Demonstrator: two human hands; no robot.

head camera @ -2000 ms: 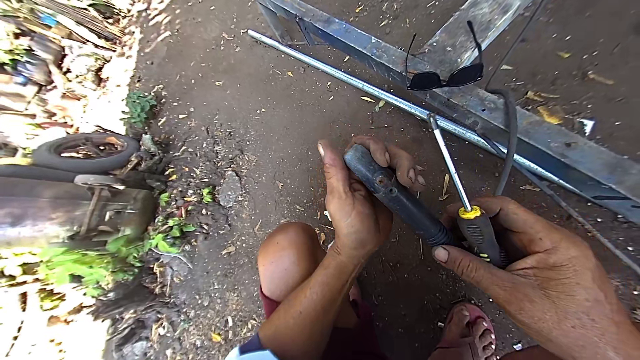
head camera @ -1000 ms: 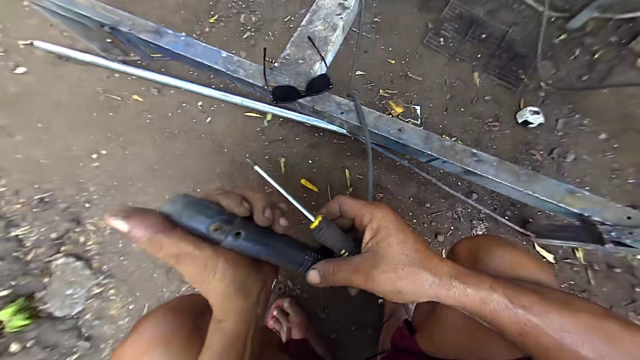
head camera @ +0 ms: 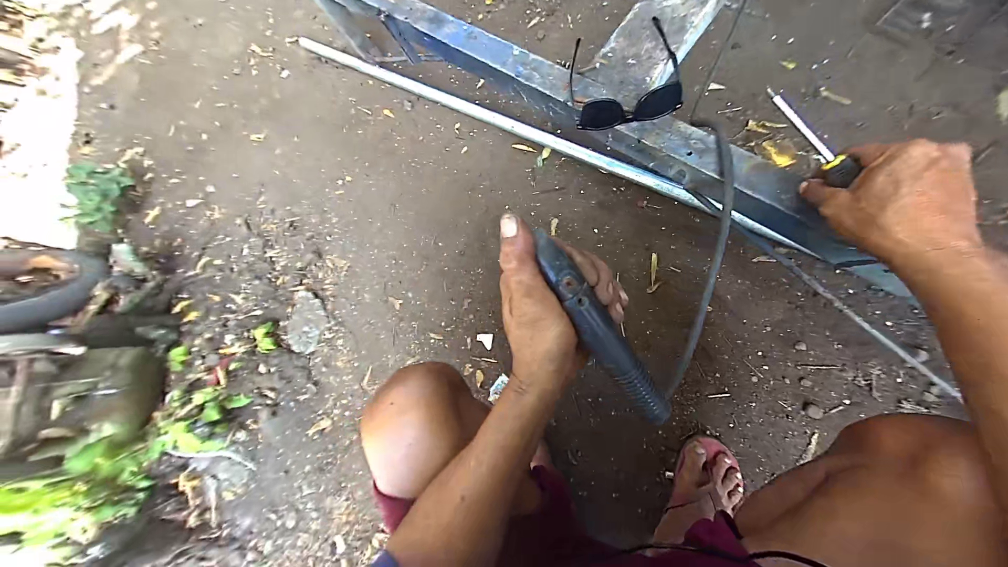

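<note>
My left hand (head camera: pixel 543 307) holds a dark plastic tool handle (head camera: pixel 602 331) across its palm, thumb pointing up. The handle has two screw holes and a ribbed cable sleeve at its lower end, and a grey cable (head camera: pixel 720 236) loops up from there. Away to the right, above the metal beam's end, my right hand (head camera: pixel 906 193) grips a screwdriver (head camera: pixel 819 146) by its black and yellow handle, with the shaft pointing up and left. The two hands are well apart.
A painted metal frame (head camera: pixel 504 59) lies across the dirt ground, with sunglasses (head camera: pixel 630 109) resting on it. Alongside runs a thin metal pipe (head camera: pixel 472 106). At the left are an old tyre (head camera: pixel 47 295) and green plants (head camera: pixel 98 193). My sandalled foot (head camera: pixel 709 476) is below the cable.
My right hand, with the screwdriver, has moved away from the dark handle to the upper right. The left hand still holds the handle. The view has shifted.
</note>
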